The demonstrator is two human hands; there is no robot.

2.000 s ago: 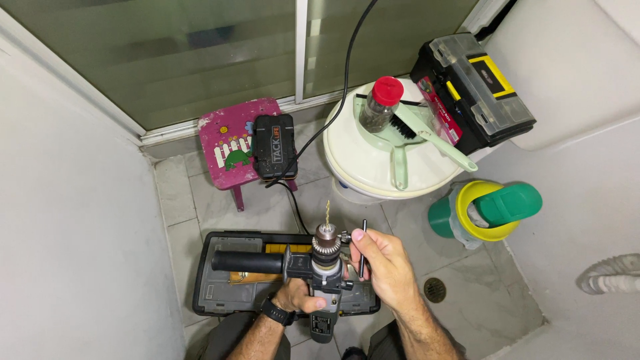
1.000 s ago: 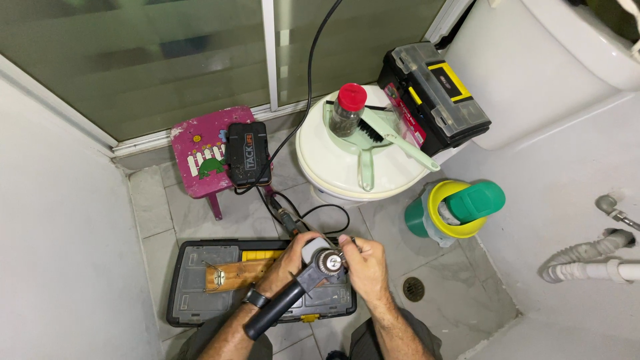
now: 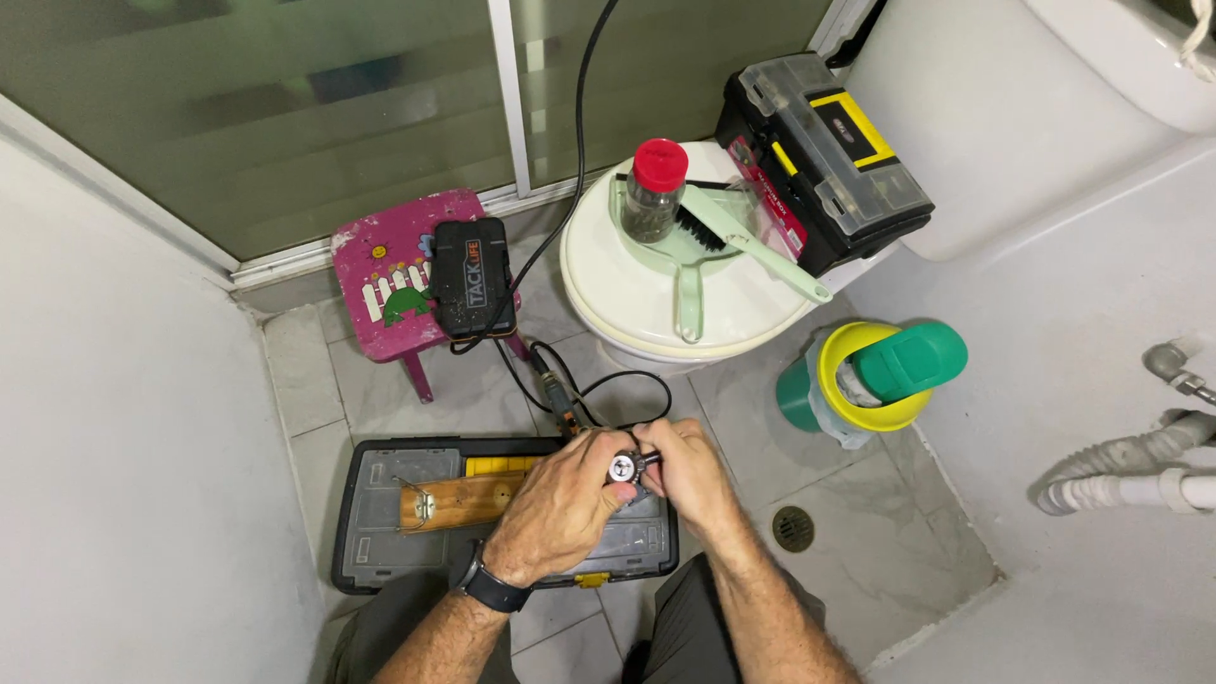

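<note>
My left hand (image 3: 562, 503), with a black watch on its wrist, is wrapped around a drill chuck (image 3: 623, 467) whose jaw end faces the camera. No bit shows in the chuck. My right hand (image 3: 692, 475) pinches a dark metal chuck key (image 3: 650, 458) at the chuck's right side. The hands hide most of what lies below the chuck, so the drill's body cannot be made out. Under the hands lies a grey and black toolbox (image 3: 366, 513), with a wooden piece (image 3: 456, 502) bearing a metal fitting on its lid.
A pink stool (image 3: 366, 332) holds a black Tacklife case (image 3: 473, 275). Behind the hands are a grey tool (image 3: 560, 404) and a looped black cable (image 3: 581, 95). The toilet lid (image 3: 608, 294) bears a red-capped jar (image 3: 654, 190), dustpan, brush (image 3: 750, 242) and another toolbox (image 3: 826, 152). A green bin (image 3: 793, 394) stands right.
The drill has turned from its earlier pose with a bit pointing away to the chuck facing the camera. My left hand has moved up around the chuck; the black side handle no longer shows.
</note>
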